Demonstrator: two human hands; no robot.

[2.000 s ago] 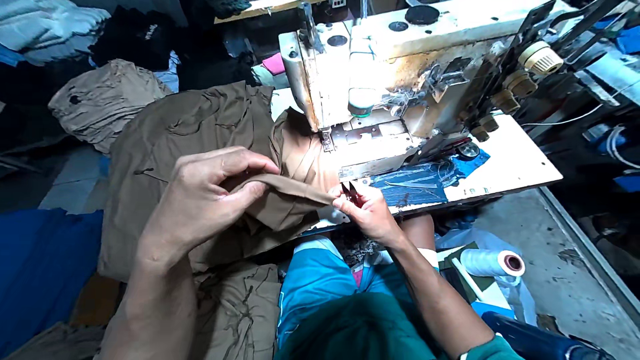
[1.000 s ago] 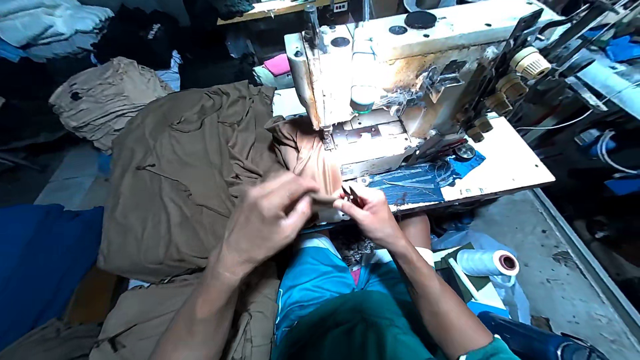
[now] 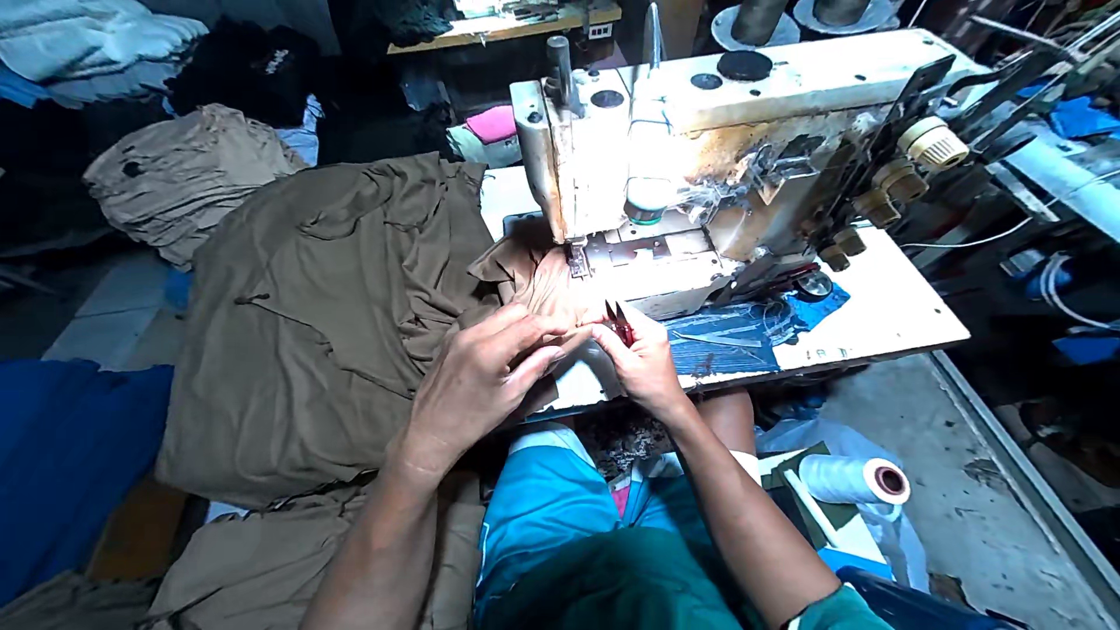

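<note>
Olive-brown fabric [image 3: 350, 306] is heaped over the left of the sewing table, and a lighter-looking fold of it [image 3: 547, 284] lies by the presser foot [image 3: 578, 260] of an industrial sewing machine [image 3: 604, 149]. My left hand [image 3: 481, 376] pinches the fabric edge between thumb and fingers, just in front of the foot. Close beside it on the right, my right hand [image 3: 643, 359] holds the same edge between thumb and forefinger. Small thread snips [image 3: 619, 322] with red on them are also tucked in my right hand, dark blades pointing up and away from me. The pinched edge is partly hidden by my fingers.
Blue denim-like fabric [image 3: 722, 341] and thread scraps lie on the table [image 3: 910, 297] right of my hands. A white thread cone [image 3: 853, 479] stands beyond my right forearm. More brown fabric [image 3: 262, 560] is below left, with blue cloth [image 3: 79, 472] at the far left.
My left hand has moved right, from holding a stretched fold out to the left, to close beside my right hand. My right hand keeps the snips and has stayed near the same place.
</note>
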